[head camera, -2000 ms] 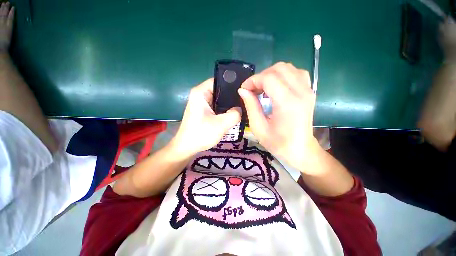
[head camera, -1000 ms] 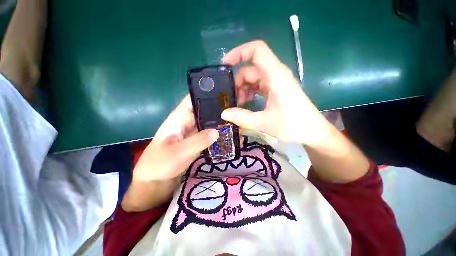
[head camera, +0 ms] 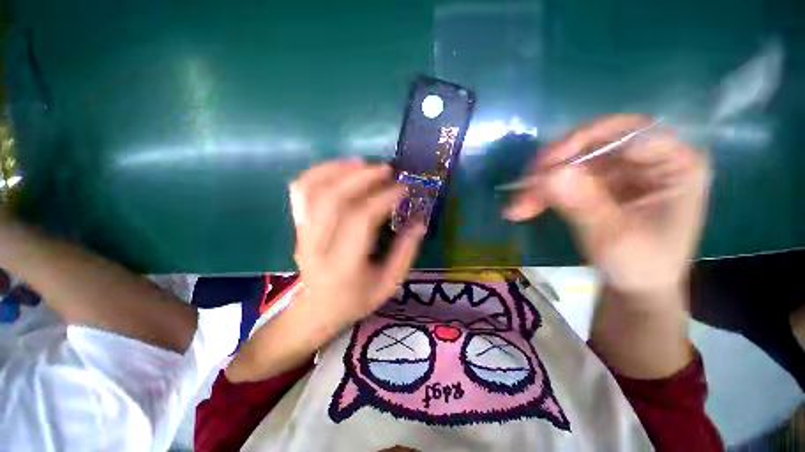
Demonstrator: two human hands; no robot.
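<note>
A black phone body point(head camera: 430, 150) lies over the green tabletop, tilted a little, with a bright round disc near its far end and a patterned section near the wearer. My left hand point(head camera: 349, 234) is at the phone's lower left, its fingers and thumb around the patterned end. My right hand point(head camera: 622, 199) is to the right of the phone, apart from it and blurred. It holds a thin silvery tool point(head camera: 609, 148), its tip pointing left toward the phone. Whether the phone touches the table cannot be told.
A clear sheet point(head camera: 487, 44) lies flat on the green table point(head camera: 265, 97) beyond the phone. A blurred pale translucent piece point(head camera: 750, 84) is at the upper right. A yellow patch point(head camera: 485, 256) is at the table edge. A coworker's arm point(head camera: 106, 287) is at the left.
My right hand has left the phone, moved right and taken hold of the thin tool that lay on the table. The phone has moved away from the wearer, with my left hand at its near end.
</note>
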